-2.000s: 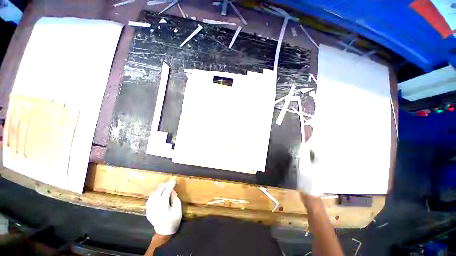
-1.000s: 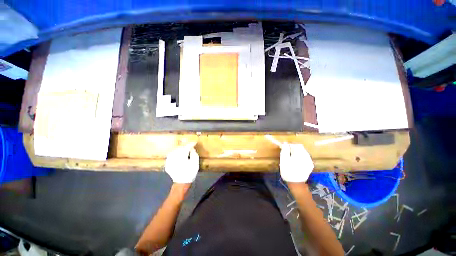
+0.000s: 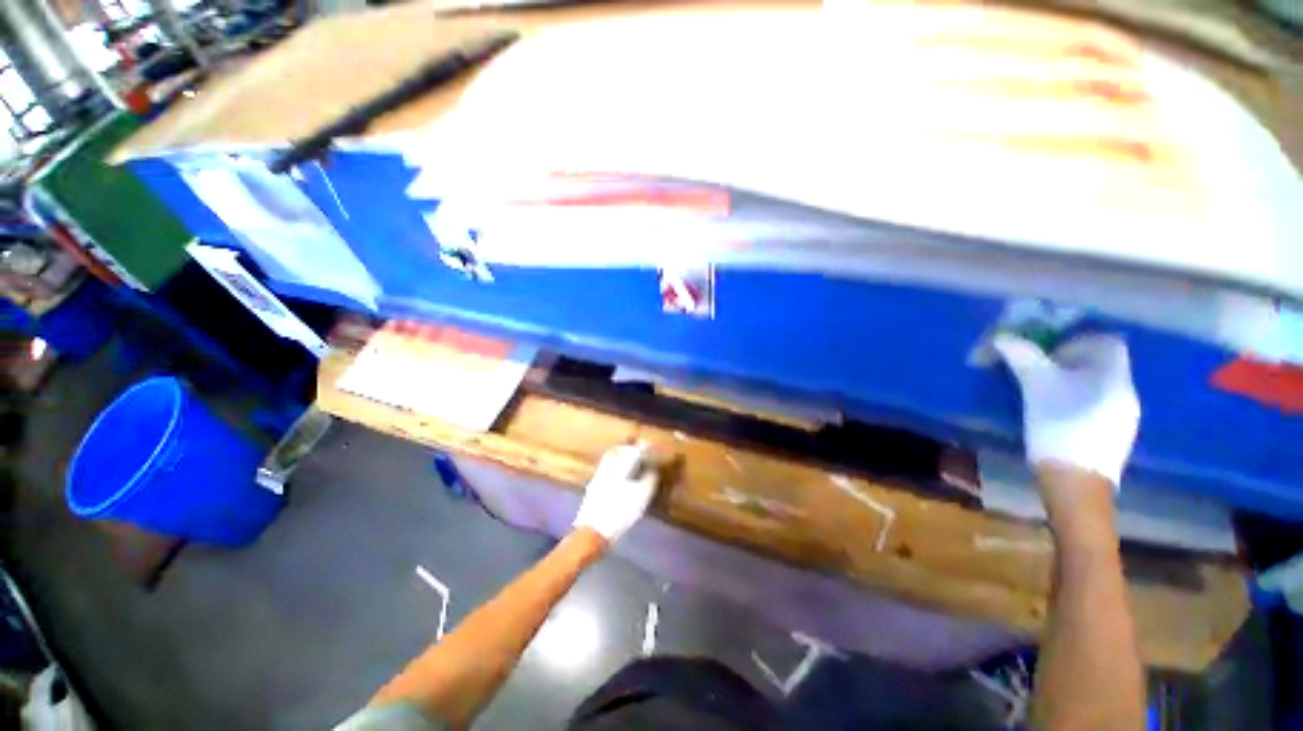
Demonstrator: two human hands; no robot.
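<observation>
My left hand [image 3: 619, 490], in a white glove, is at the wooden ledge [image 3: 743, 493], fingertips near its surface; nothing clear shows in it. My right hand [image 3: 1079, 407], also gloved, is raised in front of the blue press beam [image 3: 857, 343]. Its fingers meet a small blurred grey-green thing [image 3: 1040, 326]; whether they grip it or only touch it is unclear. The beam hides most of the bed. A white sheet [image 3: 429, 374] with an orange piece at its back edge shows at the left, and part of another white sheet [image 3: 1179, 517] at the right.
Loose white sheets [image 3: 800, 114] with orange marks overhang the machine top. A blue bin [image 3: 172, 464] stands on the floor at the left. Narrow white offcuts lie on the ledge [image 3: 869, 503] and on the floor [image 3: 652, 628]. A white-and-red label [image 3: 687, 290] is on the beam.
The view has lifted and swung, so the beam now covers the die and pad seen before. My right hand has risen from the ledge to the beam. My left hand remains at the ledge.
</observation>
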